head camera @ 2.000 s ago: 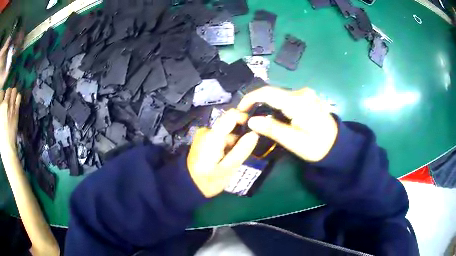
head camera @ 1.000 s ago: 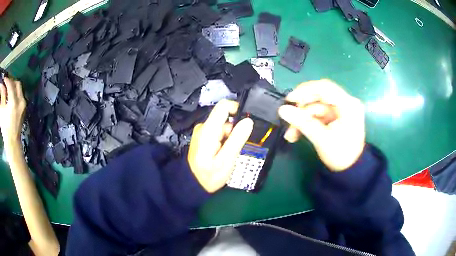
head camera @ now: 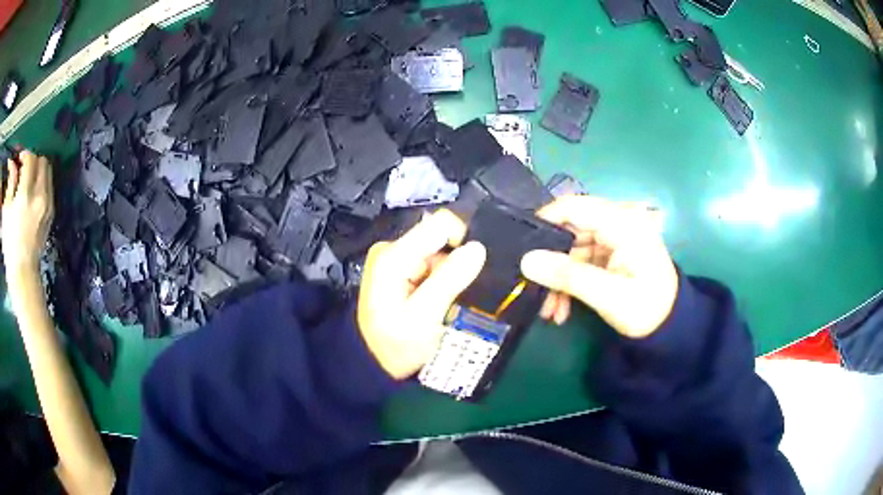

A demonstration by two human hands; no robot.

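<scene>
A small open keypad phone [head camera: 489,329] is held over the green table, tilted, with its white dotted keypad board [head camera: 455,363] at the bottom and an orange flex cable [head camera: 511,298] above it. A dark flat plate [head camera: 508,242] lies over its upper half. My left hand [head camera: 411,295] grips the phone's left side, thumb on the plate's left edge. My right hand [head camera: 610,266] grips the upper right side, thumb on the plate's right edge. The fingers behind the phone are partly hidden.
A large heap of dark plates [head camera: 232,126] covers the left and middle of the green table [head camera: 668,377]. A few plates [head camera: 571,106] lie above my right hand. Another group of dark parts [head camera: 692,48] lies at the upper right. Another person's arm [head camera: 39,319] reaches in at left.
The dark plate, earlier raised at the phone's top by my right hand, now lies over the upper half. The phone has shifted slightly down and left. Another plate shows on the table above the phone.
</scene>
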